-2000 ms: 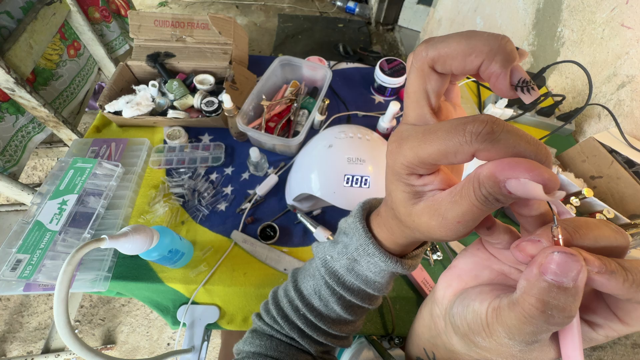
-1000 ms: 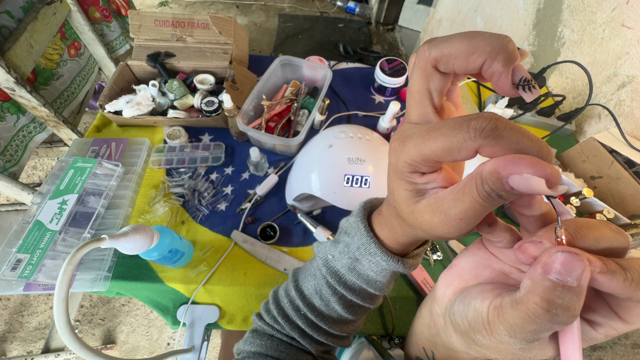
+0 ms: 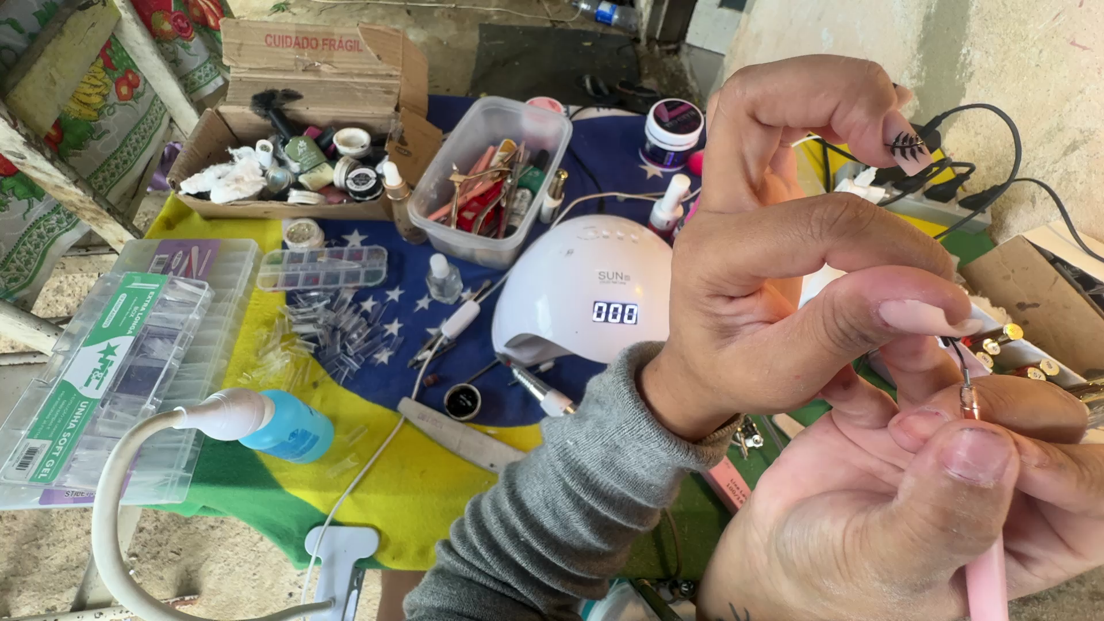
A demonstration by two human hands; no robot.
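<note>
My left hand (image 3: 802, 259), in a grey sleeve, is raised at right of centre with its fingers bent and apart. Its thumb bears a long pale nail (image 3: 923, 316), and another nail has a black leaf design. Below and to the right, my right hand (image 3: 914, 492) pinches a fine brush (image 3: 970, 401) with a copper-coloured ferrule and pink handle (image 3: 986, 573). The dark brush tip is at the free edge of the left thumbnail; whether it touches is hard to tell. Part of the right hand's fingers is hidden behind its thumb.
Behind my left wrist stands a white nail lamp (image 3: 578, 285). An uncovered small black pot (image 3: 462, 401), clear nail tips (image 3: 336, 332), a blue bottle (image 3: 297, 427) and nail-tip cases (image 3: 112, 379) lie leftward. Beyond are a plastic tub of tools (image 3: 492, 246) and a cardboard box (image 3: 302, 86).
</note>
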